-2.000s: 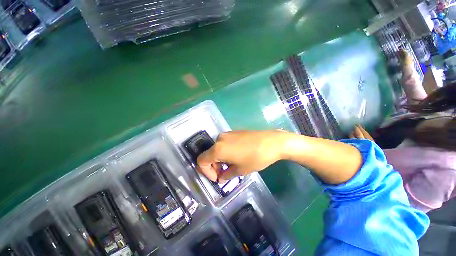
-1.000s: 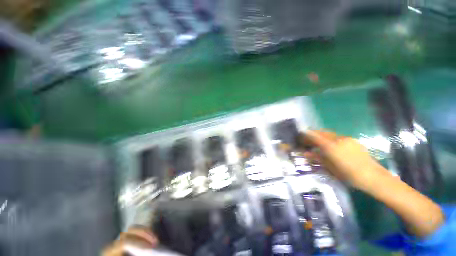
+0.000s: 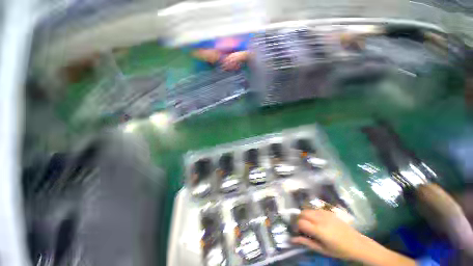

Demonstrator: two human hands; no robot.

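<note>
A clear plastic tray (image 3: 184, 208) lies in front of me with dark handheld units in two rows. One unit (image 3: 246, 231) in the near row has an orange spot and a bright, silvery lower end. My right hand (image 3: 327, 231) is over the right part of the near row, fingers pointing left and partly hiding the units there. A small whitish patch shows by its fingertips, but blur hides whether the hand holds anything. My left hand is not in view.
Stacked trays (image 3: 122, 208) stand left of the working tray, and another pile (image 3: 295, 78) stands behind it. Black strips (image 3: 386, 148) lie on the green bench at right, with another person's hand (image 3: 435, 197) near them. Other people's hands show at the back.
The view has swung left and widened. My right hand has moved from the far row's right-end unit to the near row. My left hand, seen earlier with something white, has left the picture.
</note>
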